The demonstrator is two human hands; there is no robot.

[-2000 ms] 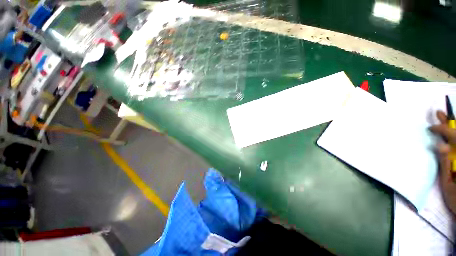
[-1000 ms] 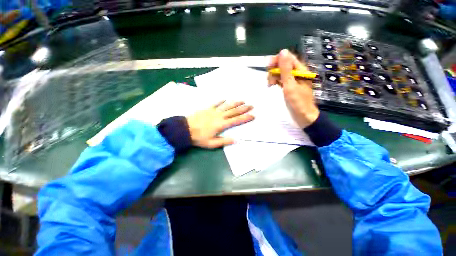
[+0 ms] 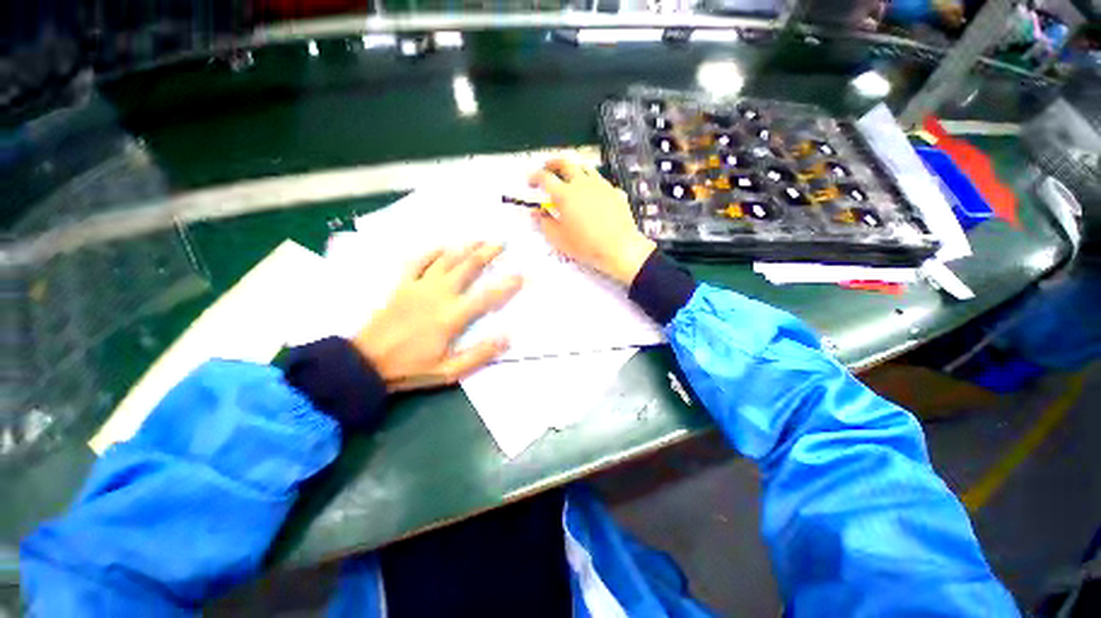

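White record sheets (image 3: 568, 296) lie in an overlapping pile on the green bench (image 3: 483, 417). My left hand (image 3: 437, 316) lies flat on the sheets with its fingers spread and holds nothing. My right hand (image 3: 592, 220) rests on the upper part of the sheets and holds a ballpoint pen (image 3: 525, 203), its dark tip pointing left; most of the yellow barrel is hidden by the fingers. Any writing under the pen is too blurred to read.
A tray of dark round modules with orange tails (image 3: 773, 181) is at right. Beyond it are a blue box (image 3: 956, 187) and a red-orange sheet (image 3: 980, 169). A red strip (image 3: 872, 287) lies in front. Hazy clear trays (image 3: 97, 266) are at left. A pale-yellow-edged paper (image 3: 205, 344) lies left.
The view has swung right, bringing the blue box and red-orange sheet into view. My right hand has turned the pen from pointing right to tip left, down at the paper. My left hand stays flat.
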